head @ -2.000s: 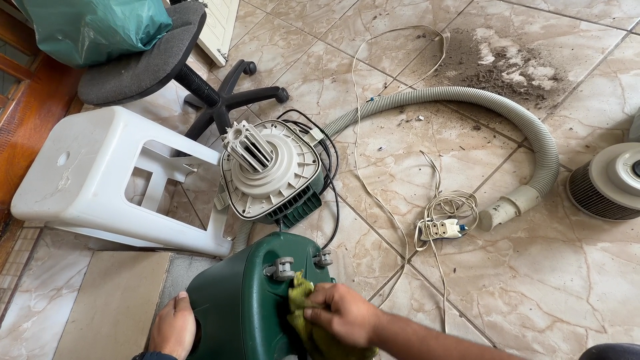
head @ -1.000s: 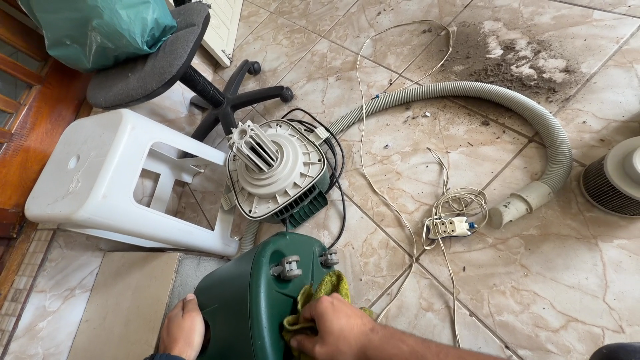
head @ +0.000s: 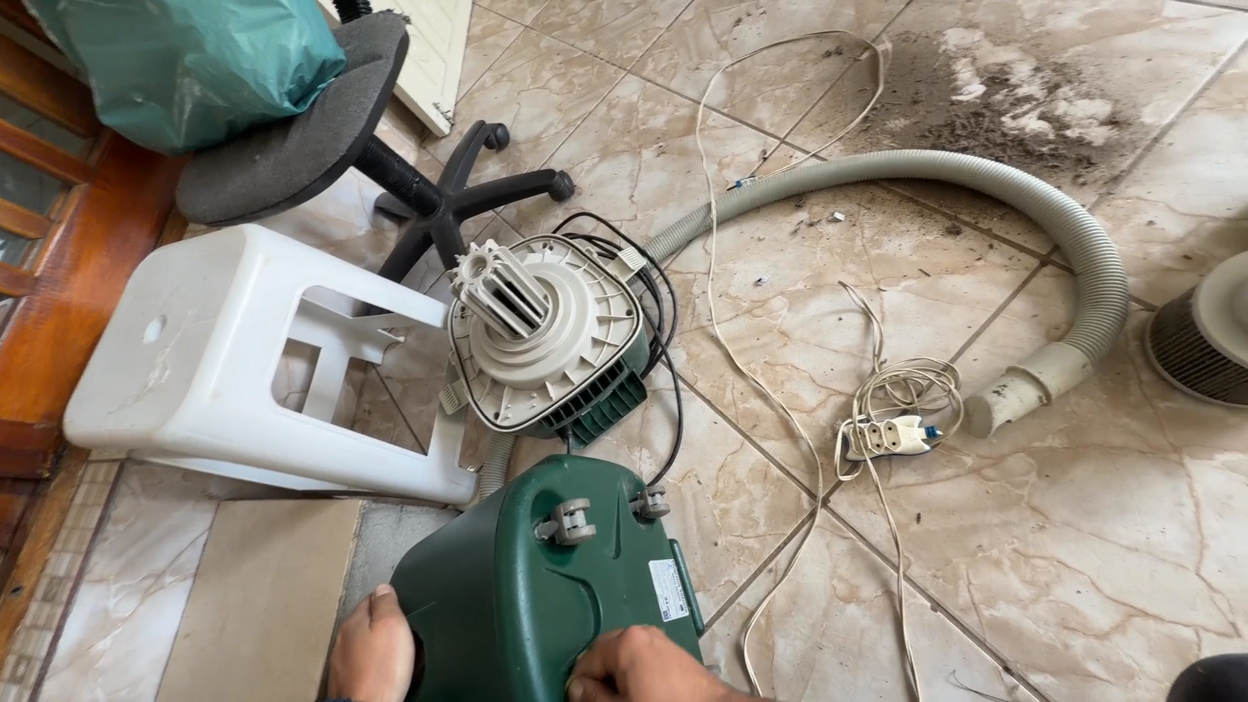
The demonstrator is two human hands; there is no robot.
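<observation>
A green plastic vacuum cleaner tank [head: 458, 546] lies tipped at the bottom centre, its caster wheels [head: 570, 524] and a white label facing up. My left hand [head: 372, 645] grips the tank's left edge. My right hand [head: 639, 668] rests on the tank's underside near the frame's lower edge, fingers curled; whether it holds a cloth is hidden. Just beyond the tank, the vacuum motor head [head: 546, 331] sits upturned with its pale filter cage on top and a black cord beside it. A grey corrugated hose [head: 975, 171] curves away to the right.
A white plastic stool [head: 175, 331] lies on its side at left, near a swivel chair [head: 292, 136] bearing a green plastic bag [head: 195, 63]. A power strip [head: 887, 437] with a tangled pale cord lies on the tiles. Spilled dust [head: 1024, 107] is at upper right, a cartridge filter [head: 1209, 331] at right.
My right hand has moved down toward the frame's lower edge. The yellow-green cloth it held on the tank's underside beside the casters is out of sight.
</observation>
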